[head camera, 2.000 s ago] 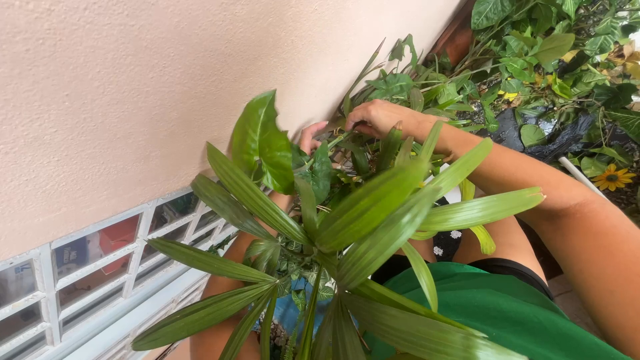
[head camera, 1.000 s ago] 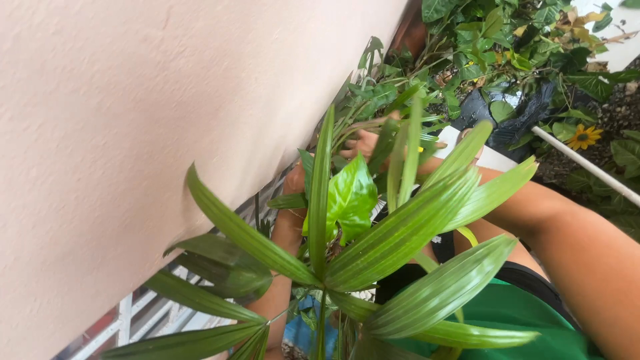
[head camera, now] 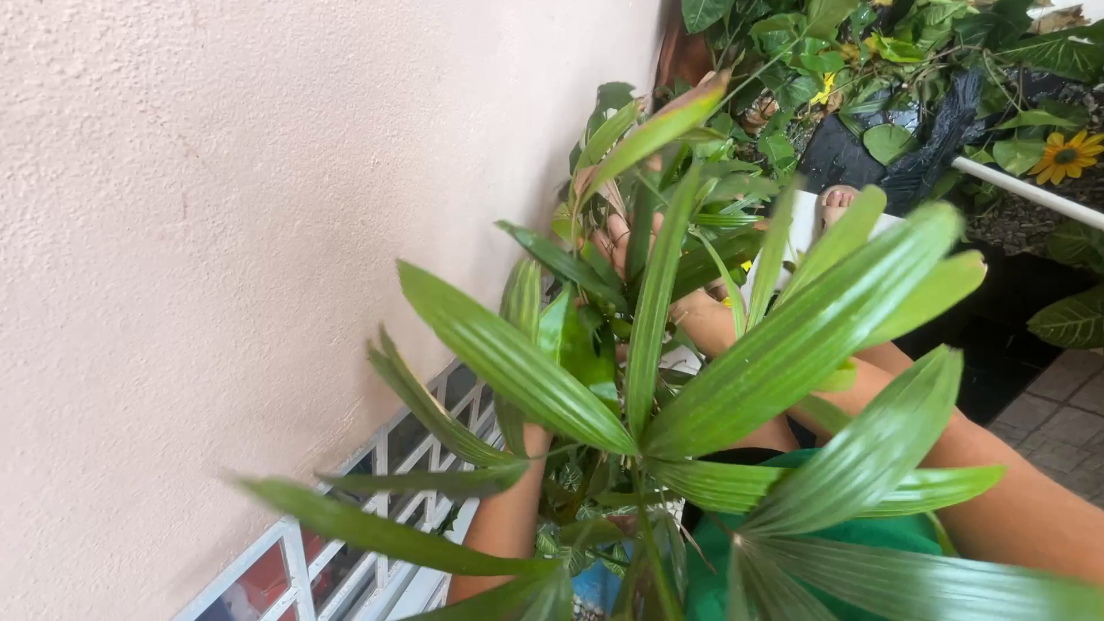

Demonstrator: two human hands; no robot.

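A lady palm plant [head camera: 638, 457] with long ribbed green leaves stands close to the camera and covers much of my arms. Fingers of a hand, seemingly my right hand [head camera: 617, 241], show among the leaves beside the wall; whether they grip a stem is hidden. My left forearm rises at the lower middle beside the metal grille, and its hand is hidden behind the leaves. A broad glossy leaf [head camera: 580, 345] hangs between the two arms.
A rough pinkish wall [head camera: 259, 190] fills the left, above a white metal grille [head camera: 297, 565]. At upper right are trailing vines [head camera: 802, 52], black plastic sheeting [head camera: 953, 129], a white pole [head camera: 1031, 191] and a yellow flower [head camera: 1067, 157]. Floor tiles [head camera: 1056, 423] show at right.
The view has shifted, and the palm leaves now spread across more of the middle. The hand by the wall shows spread fingers among the leaves, where it was bent around foliage two seconds ago.
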